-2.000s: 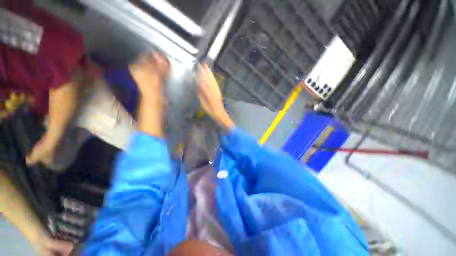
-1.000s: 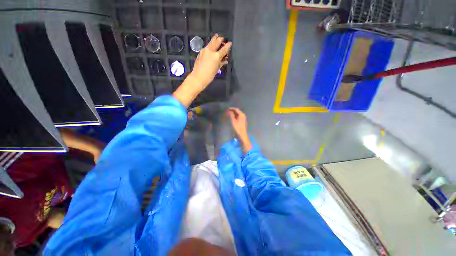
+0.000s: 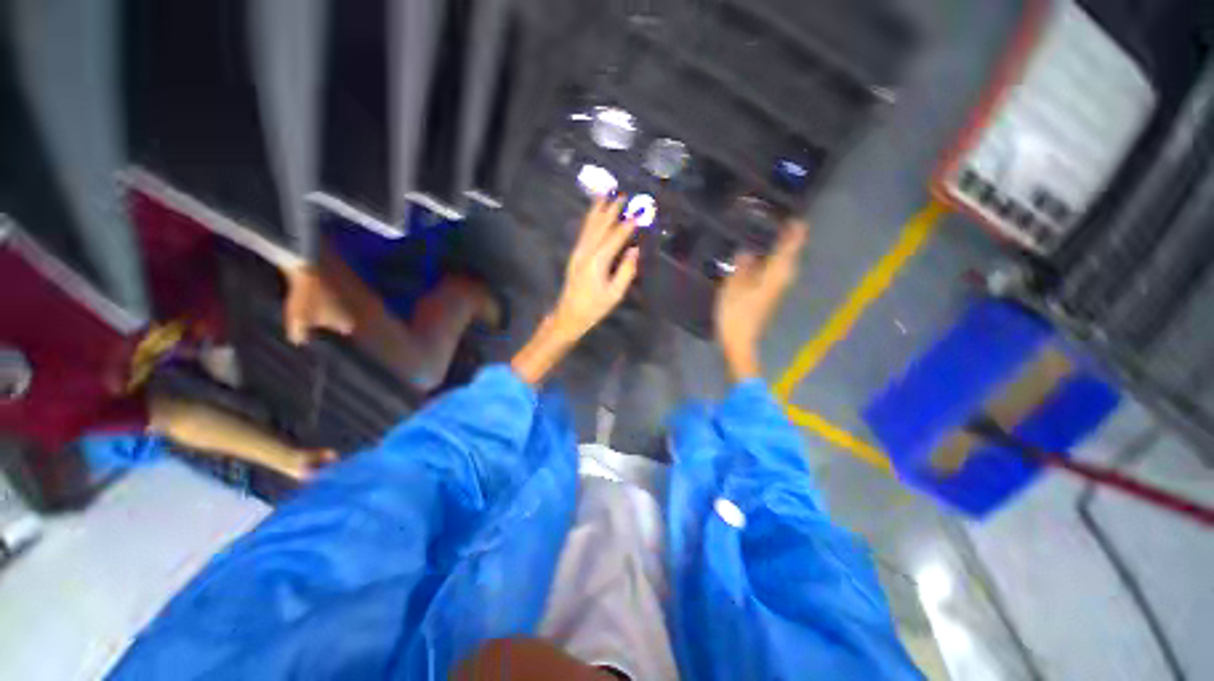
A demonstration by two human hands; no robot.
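A dark compartment tray [image 3: 786, 80] lies in front of me at the top centre, blurred by motion. Several small round watch units [image 3: 612, 128] with shiny faces sit in its cells. My left hand [image 3: 599, 277] is over the tray's near edge, its fingertips just below a bright round unit [image 3: 640, 210]. The fingers look apart, but blur hides whether they touch or hold it. My right hand [image 3: 759, 295] is at the tray's near right part, fingers up, beside another shiny unit [image 3: 727, 265]. Whether it holds anything cannot be told.
Black rack shelves with pale edges [image 3: 360, 213] stand at the upper left. Another person's hand [image 3: 314, 303] and arms are below them. A white hole tray [image 3: 1052, 133] is at the upper right. A blue bin [image 3: 985, 399] with a red rod across it stands at the right, beside yellow floor lines.
The view has turned, and the tray now lies further right and tilted. My left hand has drawn back to the tray's near edge. My right hand has risen to the tray.
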